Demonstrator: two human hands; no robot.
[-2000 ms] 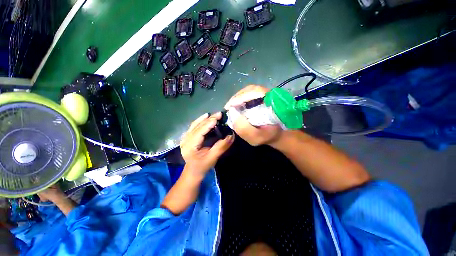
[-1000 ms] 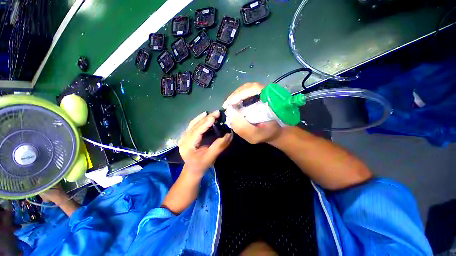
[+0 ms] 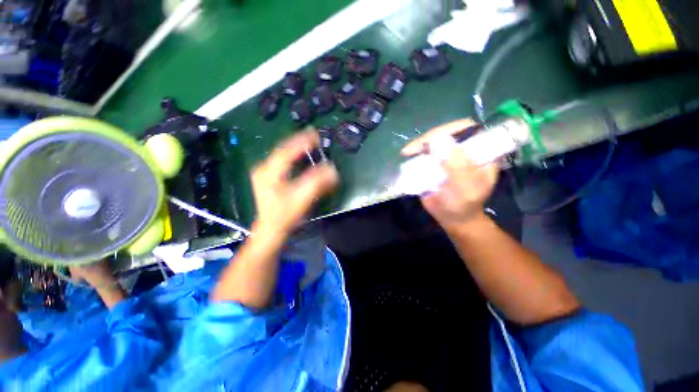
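Note:
My right hand is closed around the clear-white dispensing syringe, its green adapter cap at the rear and its front end pointing left over the bench edge. My left hand is blurred, thumb and fingers apart, at the lower left of the group of small black housings. A dark housing shows between its fingers; blur hides whether it is gripped or lies on the bench.
A desk fan stands at left beside a black device. White wipes and a black box with a yellow label are at the upper right. A clear hose loops at right. A neighbour's hand shows below the fan.
My hands have separated. The left has moved up to the housings and opened its fingers; the right has moved right with the syringe. The view has shifted, bringing in the wipes and black box.

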